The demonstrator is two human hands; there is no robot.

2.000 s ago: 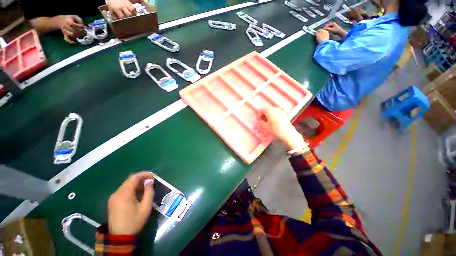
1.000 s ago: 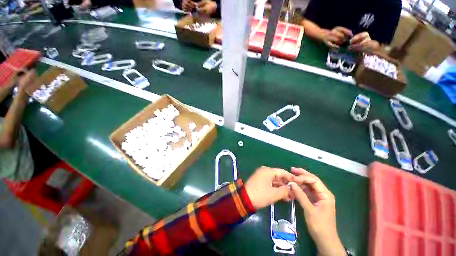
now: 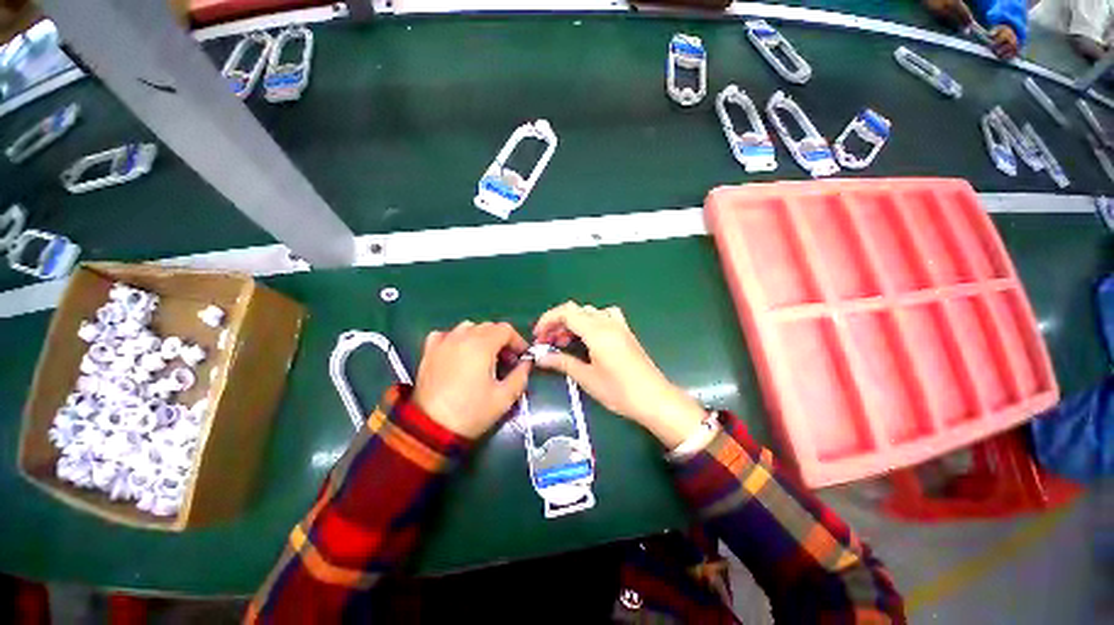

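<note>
A white and blue loop unit [image 3: 562, 462] lies on the green bench in front of me, its blue block end toward me. My left hand [image 3: 470, 376] and my right hand [image 3: 607, 366] meet at its far rounded end. The fingertips of both hands pinch a small white part [image 3: 539, 352] there. The fingers partly hide the part and the loop's end, so I cannot tell how it sits. A second loop unit [image 3: 357, 357] lies to the left, partly under my left sleeve.
A carton [image 3: 251, 403] of small white parts stands at left, a salmon-pink compartment tray [image 3: 755, 293] at right. A tiny white ring [image 3: 390, 294] lies near the rail [image 3: 489, 244]. A grey post [image 3: 232, 134] rises at left. Loop units [image 3: 516, 171] lie on the belt. Another person's hand [image 3: 1004, 42] shows top right.
The view has swung back to the right and down, with the carton now at left and the whole tray in view. Both hands are still together at the loop's far end.
</note>
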